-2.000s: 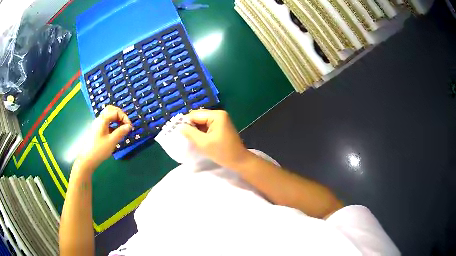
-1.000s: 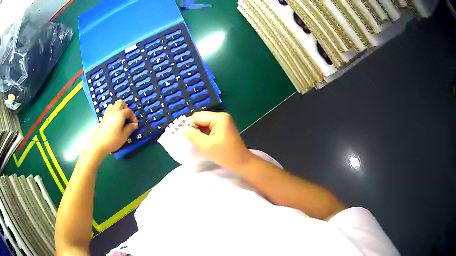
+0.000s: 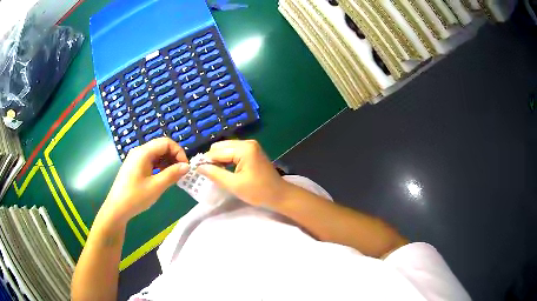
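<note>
The white label sheet (image 3: 197, 183), with rows of small dark-marked squares, is held in my right hand (image 3: 244, 173) between thumb and fingers. My left hand (image 3: 150, 176) has thumb and forefinger at the sheet's left edge; whether a label is pinched there is too small to tell. Behind the hands lies a black foam tray (image 3: 143, 82) with rows of small blue parts (image 3: 202, 110). Small white dots show beside the parts. The hands hide the tray's near edge. The blue cover (image 3: 150, 29) lies open beyond it, and a white header label (image 3: 152, 55) sits at the tray's top edge.
A green bench (image 3: 282, 88) has yellow and red tape lines. Pale layered stacks stand at the upper right (image 3: 353, 53) and lower left (image 3: 29, 253). A clear plastic bag (image 3: 41, 70) with dark contents lies at the upper left. Grey floor is at the right.
My left hand has moved from over the tray's lower left part to the label sheet. The sheet and right hand have shifted slightly toward me, and the sheet's printed face shows more.
</note>
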